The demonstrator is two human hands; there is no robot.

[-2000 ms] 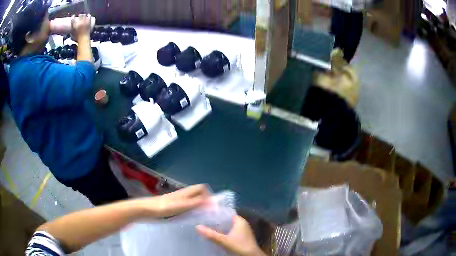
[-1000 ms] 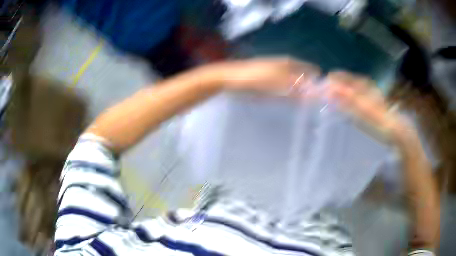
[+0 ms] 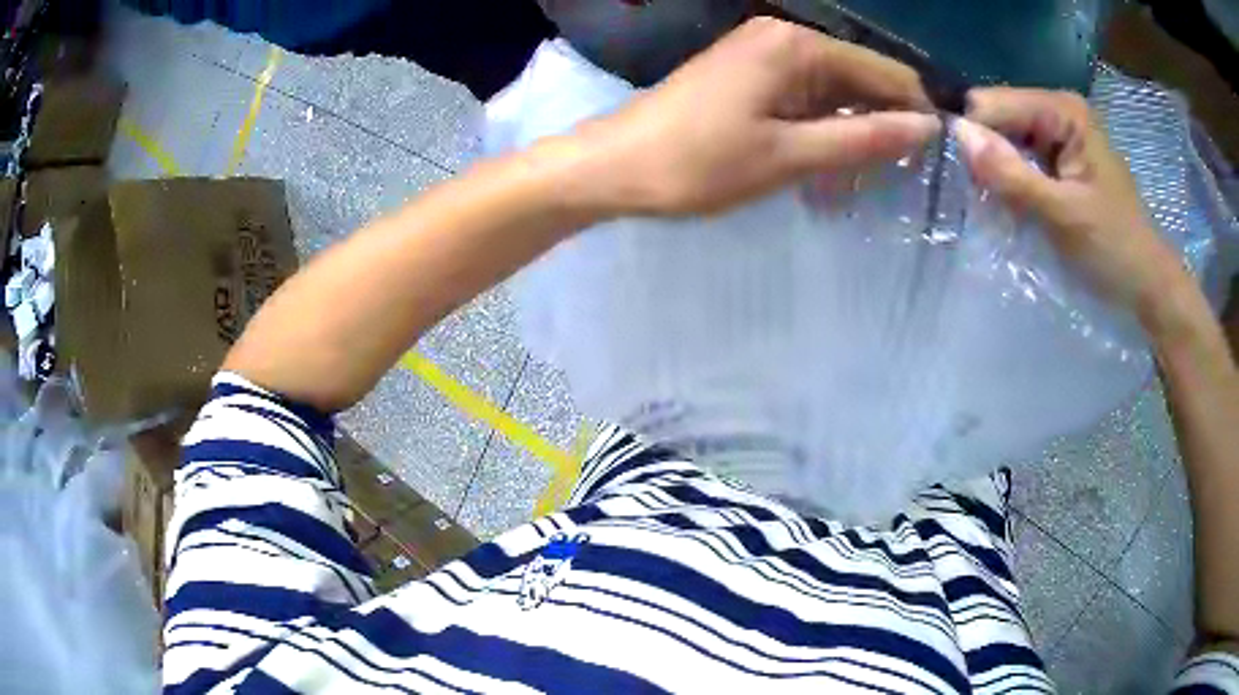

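Observation:
A clear, limp air-column bag (image 3: 761, 340) with faint parallel ribs hangs in front of my striped shirt. My left hand (image 3: 802, 116) pinches its top edge between thumb and fingers at the upper middle. My right hand (image 3: 1053, 163) pinches the same edge just beside it, fingertips close together. A dark narrow gap shows in the film between and below the fingertips. The bag's lower end rests over or near my shirt; I cannot tell if they touch.
A brown carton (image 3: 204, 272) stands at the left. Milky plastic film (image 3: 68, 543) shows at the lower left. The tiled floor has yellow lines (image 3: 489, 414). More ribbed plastic (image 3: 1141, 163) lies at the upper right. The green bench (image 3: 1012, 48) is at the top edge.
The view has tilted down towards my body and is sharper. Both hands still pinch the bag; they appear higher in the picture. The cameras on the bench and most of the other person have left view.

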